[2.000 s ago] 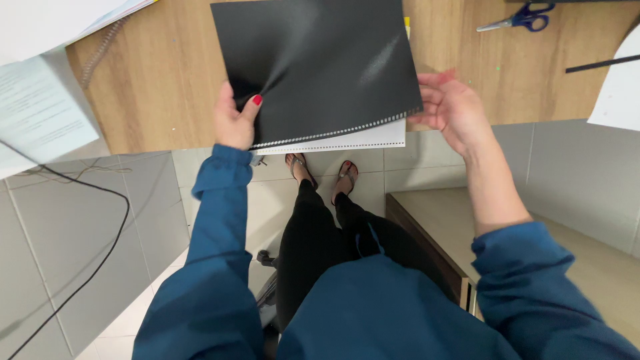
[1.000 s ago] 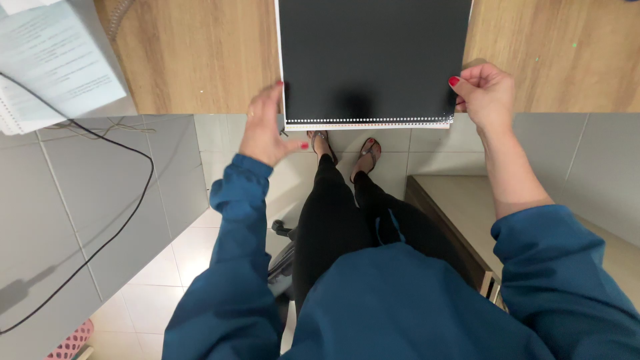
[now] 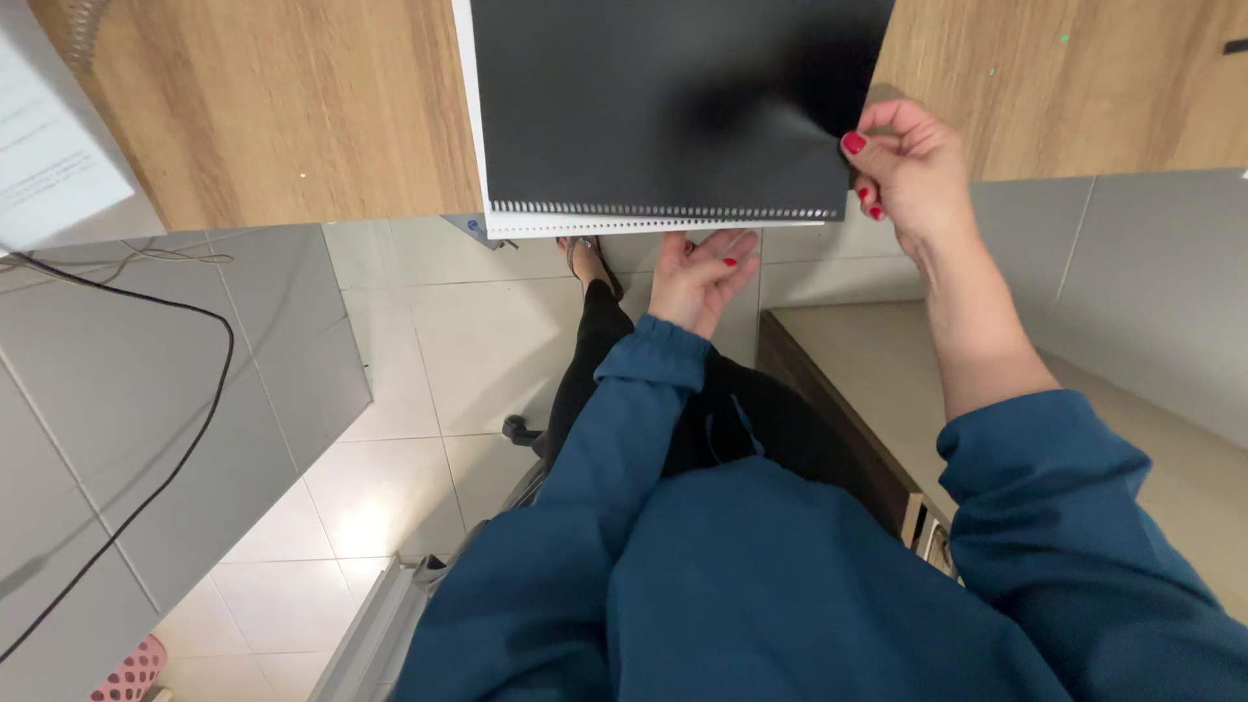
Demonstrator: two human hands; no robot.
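Observation:
A black cover sheet (image 3: 663, 107) with a row of punched holes along its near edge lies over white punched paper (image 3: 624, 230), whose near and left edges show. Both jut slightly past the front edge of the wooden desk. My right hand (image 3: 912, 175) pinches the right edge of the black cover between thumb and fingers. Just below the near edge of the sheets is my left hand (image 3: 704, 278), palm up with its fingers apart; its fingertips are near the punched edge, and whether they touch it I cannot tell.
The wooden desk (image 3: 292, 117) spans the top. Printed paper (image 3: 58, 146) lies at its left, beside a clear spiral coil (image 3: 86, 34). A black cable (image 3: 229, 341) hangs at the left. A low cabinet (image 3: 858, 370) stands at the right, a pink basket (image 3: 132, 673) at the bottom left.
My left hand has moved from the left side of the sheets to below their near edge. My right hand stays at the right side. The black cover, askew two seconds ago, now lies straighter.

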